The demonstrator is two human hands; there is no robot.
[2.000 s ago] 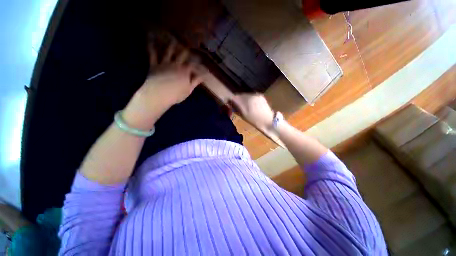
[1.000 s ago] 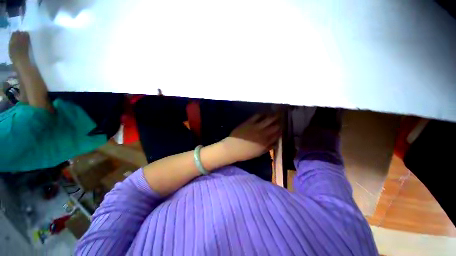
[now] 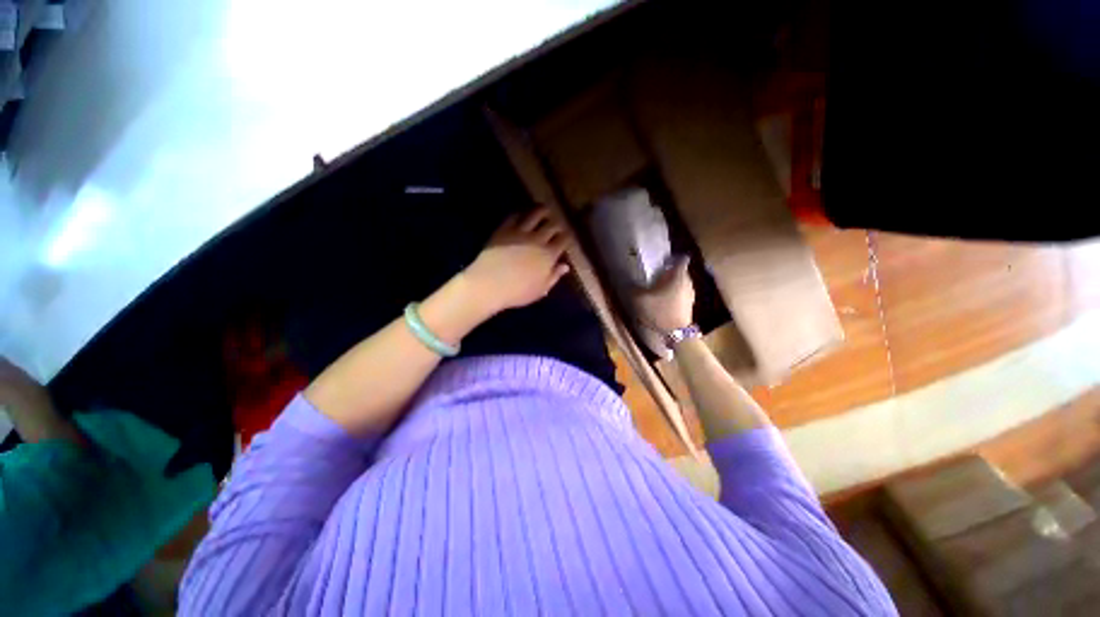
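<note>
An open brown corrugated carton stands below the table edge, its flaps spread out. My right hand reaches into it and holds a small pale packet by its near end. My left hand rests at the carton's left flap, its fingers bent over the flap's edge. The inside of the carton is dark, and other contents cannot be made out.
The white table edge runs diagonally above the carton. A person's green sleeve is at the lower left. A large dark shape is at the upper right. Closed brown cartons stand on the floor at the lower right.
The view has turned from the tabletop down to the carton. My right hand, hidden under the table edge a second ago, now shows with the pale packet. My left hand stays by the carton's edge.
</note>
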